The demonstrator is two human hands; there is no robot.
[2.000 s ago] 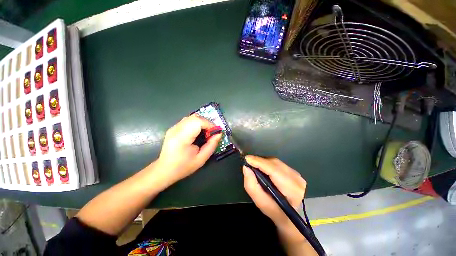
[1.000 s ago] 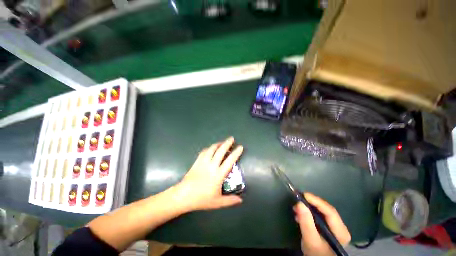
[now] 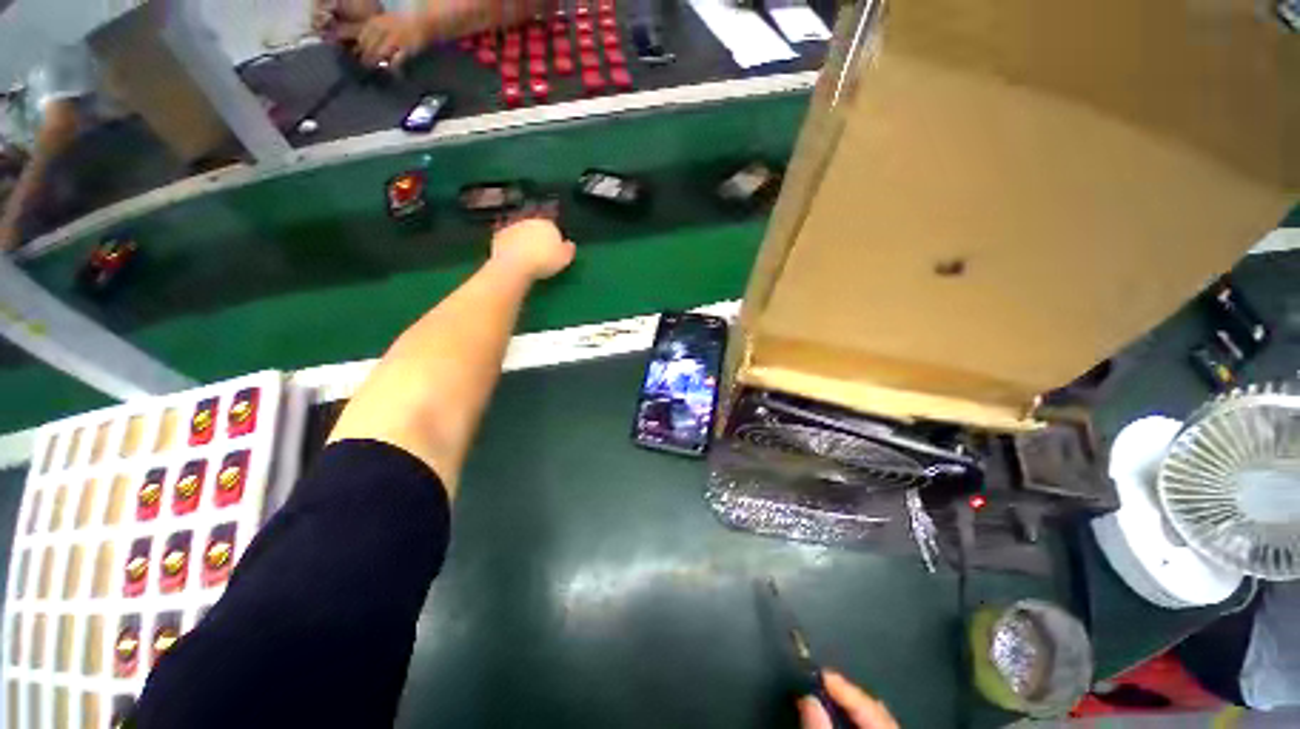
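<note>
My left arm is stretched out over the green conveyor belt (image 3: 642,264). My left hand (image 3: 533,249) is at a dark, reddish unit (image 3: 528,212); its fingertips are hidden, so I cannot tell if it grips. Another dark unit (image 3: 489,198) lies just left of it. My right hand (image 3: 851,704), cut off by the bottom edge, holds the black soldering iron (image 3: 801,652), its tip pointing up and away over the dark green mat. The white parts tray (image 3: 265,470) at the left holds red parts, partly covered by my sleeve.
More units lie on the belt. A smartphone (image 3: 682,382) lies beside the fume extractor (image 3: 841,453), under a large cardboard flap (image 3: 998,185). A round tip cleaner jar (image 3: 1029,657) and a white desk fan (image 3: 1240,484) are at the right. Another person's hands (image 3: 392,36) are across the belt.
My left hand has left the mat and reached forward to the belt. The small board unit is no longer seen on the mat. The view has tilted up, and the iron sits lower in it.
</note>
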